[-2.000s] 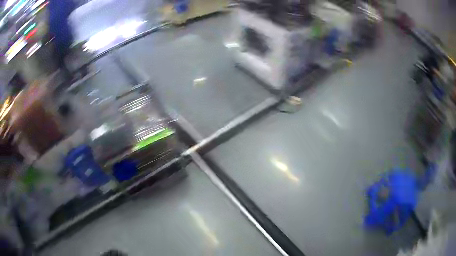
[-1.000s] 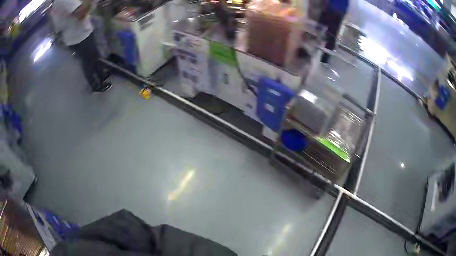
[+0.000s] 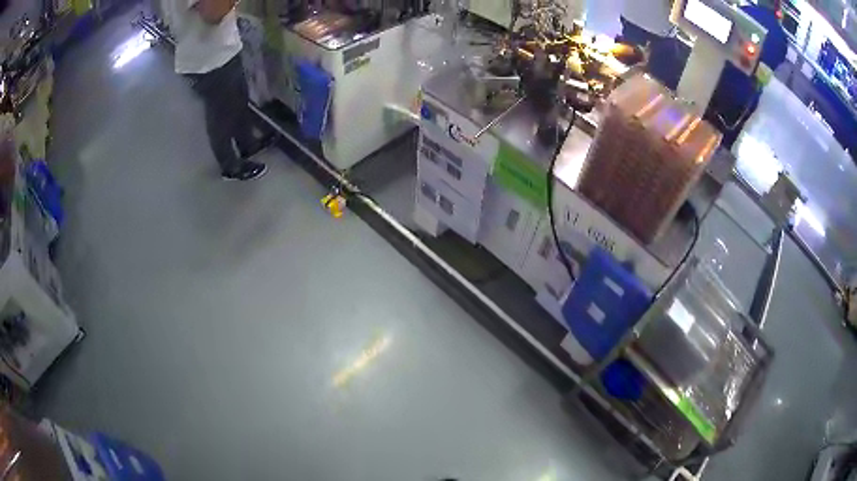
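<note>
No hand of mine is in the picture. Ahead stands a white machine table point(image 3: 451, 174) with papers and a green label point(image 3: 520, 176) on its front. A large stack of copper-coloured tubes point(image 3: 648, 155) stands on its right part. Behind it is a brass-gold machine point(image 3: 587, 58) with bright glare. A blue bin point(image 3: 606, 302) hangs at the table's lower right. A cart with clear bins point(image 3: 691, 324) stands beside it, with a round blue thing point(image 3: 622, 379) on its near side.
A person point(image 3: 218, 89) in a white top stands at upper left by another white machine point(image 3: 366, 89). A rail point(image 3: 432, 249) runs along the floor, with a yellow object point(image 3: 334, 204) beside it. A control panel point(image 3: 719, 38) stands upper right. Another machine's edge point(image 3: 38, 305) shows left.
The view has swung, so the machine table, cart and person sit further right in the picture. The dark cloth at the bottom has left view. The picture is sharper.
</note>
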